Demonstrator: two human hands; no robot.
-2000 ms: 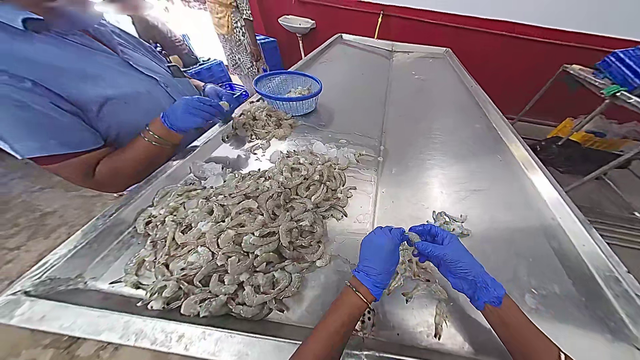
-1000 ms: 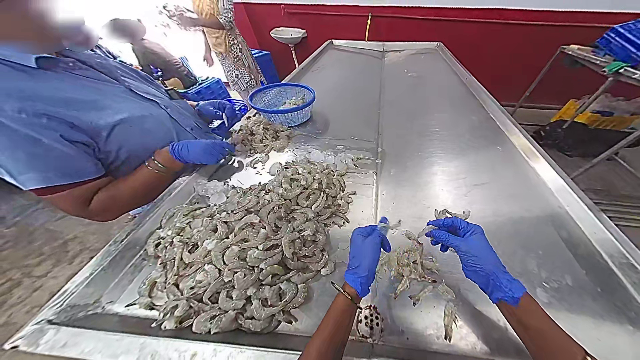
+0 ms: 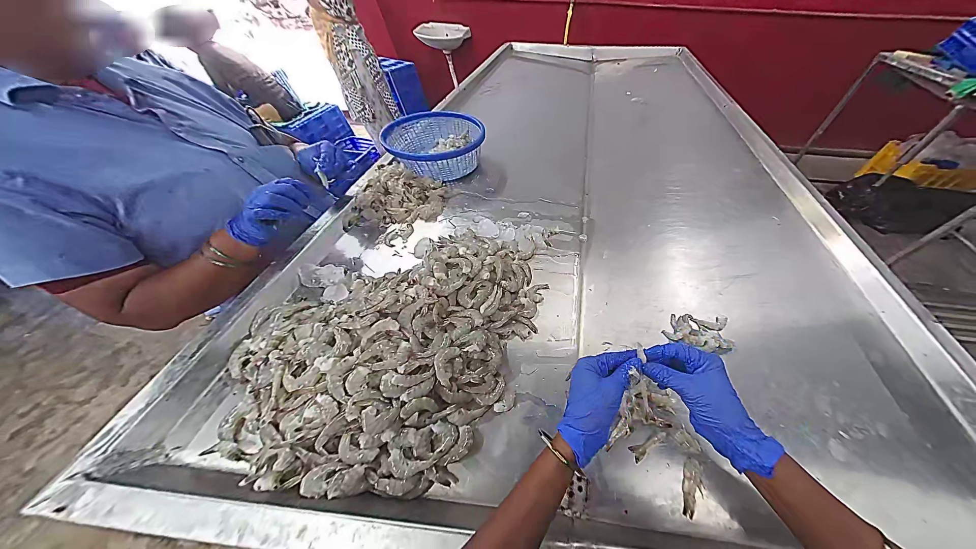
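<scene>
My left hand [image 3: 598, 396], in a blue glove, pinches a small shrimp [image 3: 641, 354] between its fingertips. On the other side of that shrimp, my right hand [image 3: 705, 400], gloved alike, has its fingertips closed on it too. Both hands are just above a small heap of loose shrimp [image 3: 646, 408] on the metal table [image 3: 686, 206]. Another few shrimp pieces [image 3: 698, 332] lie beyond my right hand. A large pile of raw shrimp [image 3: 374, 366] spreads to the left of my hands, with ice [image 3: 393, 255] along its far side.
A blue-rimmed basket [image 3: 432, 145] holding some shrimp stands at the table's far left, beside a smaller shrimp pile [image 3: 400, 194]. A co-worker in a blue shirt [image 3: 152, 175] works at the left edge with gloved hands. The table has a raised metal rim [image 3: 823, 229]. A metal rack [image 3: 915, 145] stands at right.
One second ago my hands were apart over the small heap; now they have come together at one shrimp. The co-worker's near hand has moved away from the small shrimp pile.
</scene>
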